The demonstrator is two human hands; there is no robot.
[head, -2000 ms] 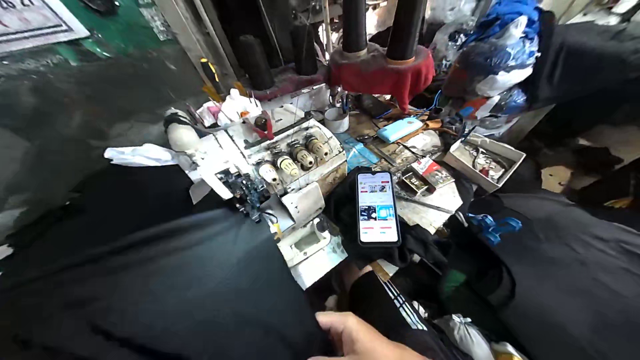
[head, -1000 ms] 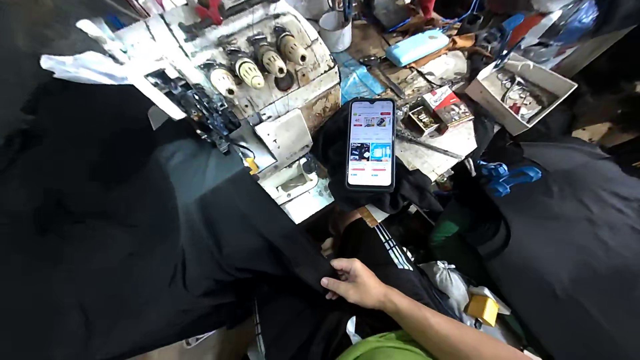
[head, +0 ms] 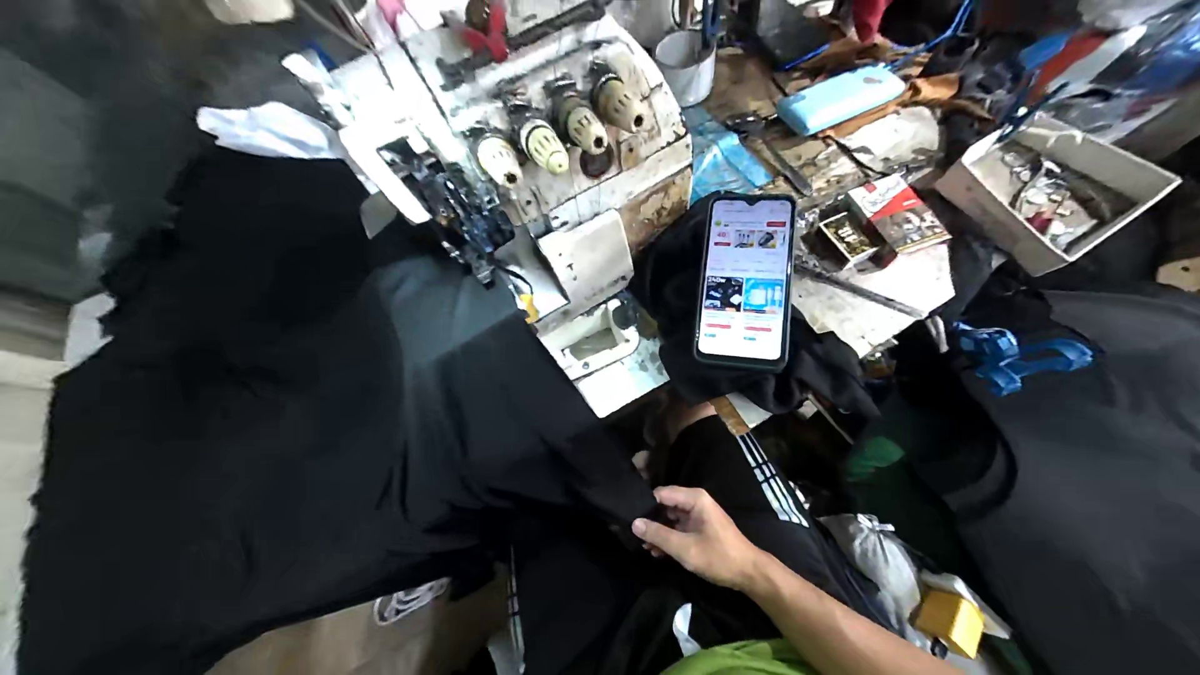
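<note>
A large piece of black fabric [head: 281, 403] spreads over the left half of the view, and its upper edge lies by the needle area of a white overlock sewing machine [head: 647, 169]. My right hand [head: 703, 539] pinches the fabric's right edge between thumb and fingers, below the machine. My left hand cannot be seen. A smartphone [head: 745, 281] with a lit screen lies on dark cloth just right of the machine. Several tension dials [head: 581, 127] line the machine's front.
An open cardboard box [head: 1116, 211] of small metal parts stands at right, near a light blue case [head: 841, 98], a cigarette pack [head: 898, 214] and a grey cup [head: 687, 70]. A blue plastic clamp [head: 1022, 356] lies by dark cloth. A yellow block [head: 949, 621] is at lower right.
The view has tilted down and come closer to the machine. Two seconds ago my right hand was at the bottom edge; now it shows fully, holding the fabric edge as it did one second ago.
</note>
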